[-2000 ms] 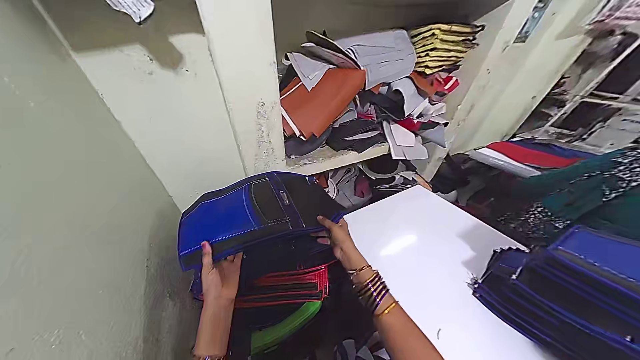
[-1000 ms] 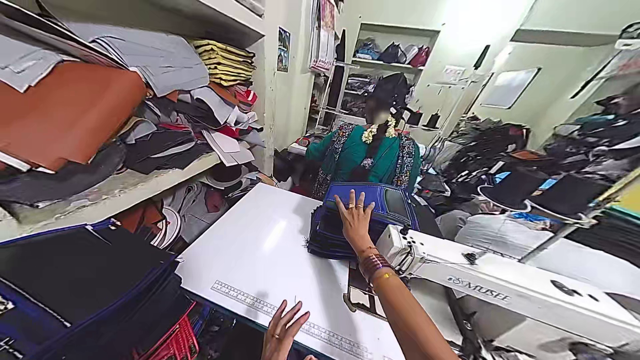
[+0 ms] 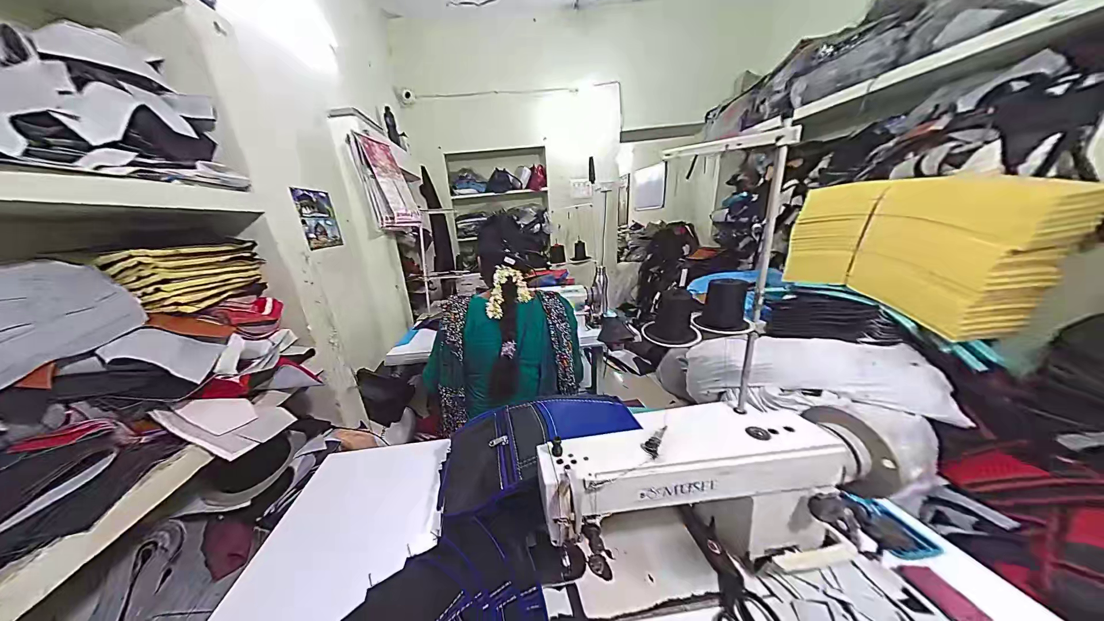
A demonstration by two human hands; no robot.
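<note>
Neither of my hands shows in the head view now. A white industrial sewing machine (image 3: 699, 461) stands at the lower right on a white work table (image 3: 345, 517). Behind and left of its needle end lies a blue and black stitched fabric panel (image 3: 496, 448) with a zipper pull on it. More dark fabric pieces with blue stitching (image 3: 466, 561) lie along the table's near part, partly hidden by the machine head. Two black thread cones (image 3: 723, 304) stand on the thread stand behind the machine.
A person (image 3: 504, 354) in green sits ahead, facing away. Shelves of fabric scraps (image 3: 198, 345) line the left wall, with a jutting shelf edge (image 3: 112, 526). A stack of yellow foam sheets (image 3: 940, 241), white sacks (image 3: 819, 371) and red and black material (image 3: 1026, 517) crowd the right.
The view has swung far right and up from the left wall. One second ago my right hand was on the blue stack and my left near the ruler; both have left the view.
</note>
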